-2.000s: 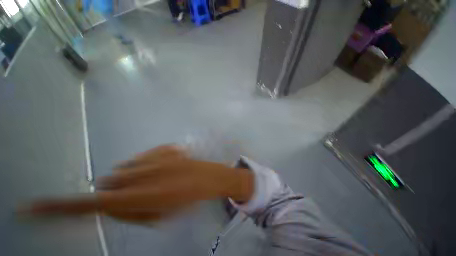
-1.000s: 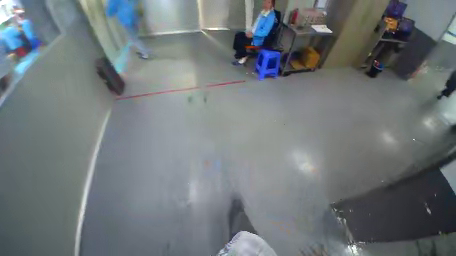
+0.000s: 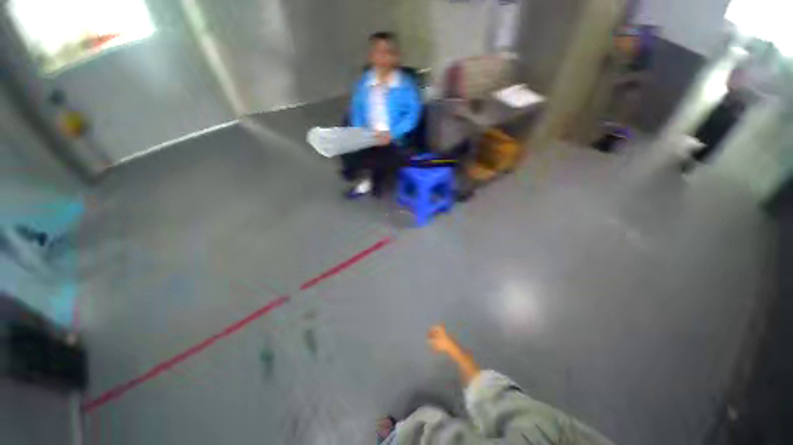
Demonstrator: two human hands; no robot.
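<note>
My right hand (image 3: 446, 341) is small and blurred near the lower middle, reaching forward from a grey-green sleeve (image 3: 522, 413). Nothing shows in it, but its fingers are too blurred to tell open from shut. My left hand cannot be made out. A small dark shape at the bottom edge, beside the grey clothing, is too unclear to name. The grey floor (image 3: 374, 304) lies in front of me, with a broken red line (image 3: 209, 339) across it.
A seated person in a blue smock (image 3: 400, 109) holds a pale sheet (image 3: 343, 140). A blue stool (image 3: 425, 191) stands beside a cart (image 3: 452, 122) with a yellow-brown box (image 3: 496, 155). Another person (image 3: 722, 117) is at the right. A dark object (image 3: 39, 352) is at the left edge.
The view has swung left and moved closer to the red line and seated person. My right hand, out of view one second ago, shows again. The walking person at the left is gone from view.
</note>
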